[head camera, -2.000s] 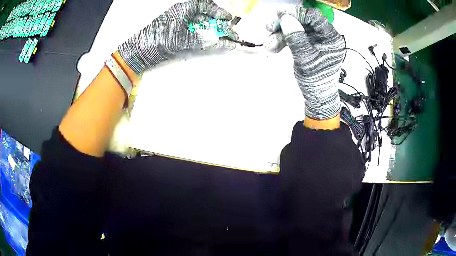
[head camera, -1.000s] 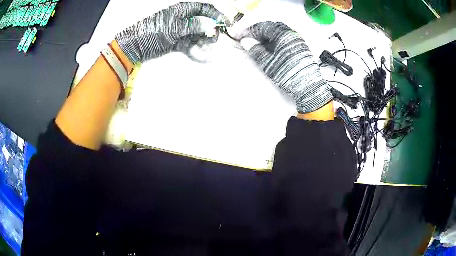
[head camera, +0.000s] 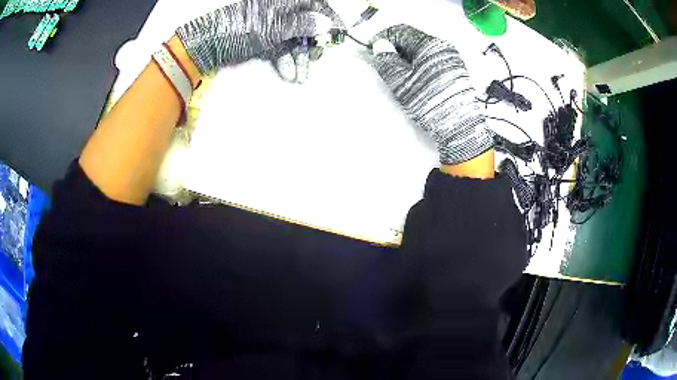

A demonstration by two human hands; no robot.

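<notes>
My left hand, in a grey-white striped glove with a pale wristband, is at the top centre. Its fingers are closed around a small circuit board, of which only an edge shows. My right hand, gloved the same way, pinches a thin black cable between thumb and finger. The cable's end reaches the board between the two hands. A thin dark tip hangs just above them at the top edge. Whether it touches the board cannot be told.
White work board lies under both hands. Tangled black cables lie at its right side. Green circuit boards lie on a black mat at left. A green round pad and a grey bar are at upper right. A blue bin is at lower left.
My right hand has moved left and down, bringing the cable to the board. My left hand has turned, so the board's teal face no longer shows. The camera view has shifted slightly.
</notes>
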